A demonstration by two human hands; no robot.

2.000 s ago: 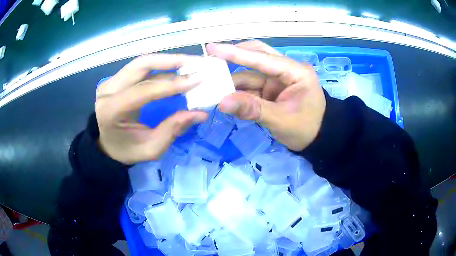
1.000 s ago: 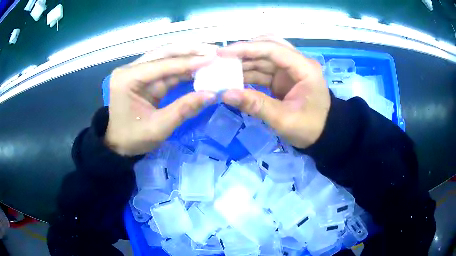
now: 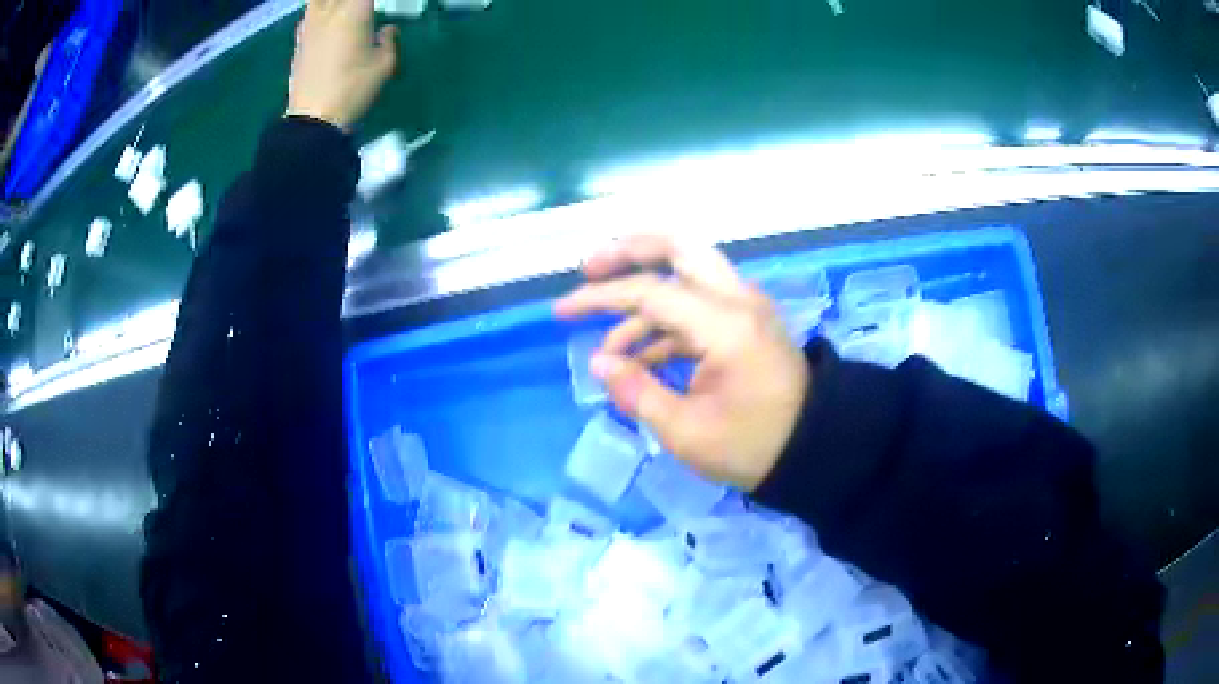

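Note:
My left hand point(image 3: 338, 60) is stretched out over the green belt at the top edge, which cuts off its fingers. I cannot tell if it holds anything. My right hand point(image 3: 715, 368) is above the blue bin point(image 3: 481, 388), slightly blurred, with fingers bent and apart and nothing seen in it. Many clear cases point(image 3: 602, 454) with small black rectangles lie in the bin, mostly in its near part and far right corner. A white unit point(image 3: 384, 163) with a short lead lies on the belt beside my left sleeve.
The green conveyor belt point(image 3: 695, 80) runs beyond the bright rail point(image 3: 789, 181). More white units point(image 3: 185, 209) lie on it at the left, and another point(image 3: 1106, 30) at the upper right. Another blue bin point(image 3: 67, 100) shows at the upper left. Part of a person shows at the lower left edge.
My hands have parted and the white unit is no longer between them. My left hand has moved up and out over the belt. My right hand stays above the bin. The view has shifted.

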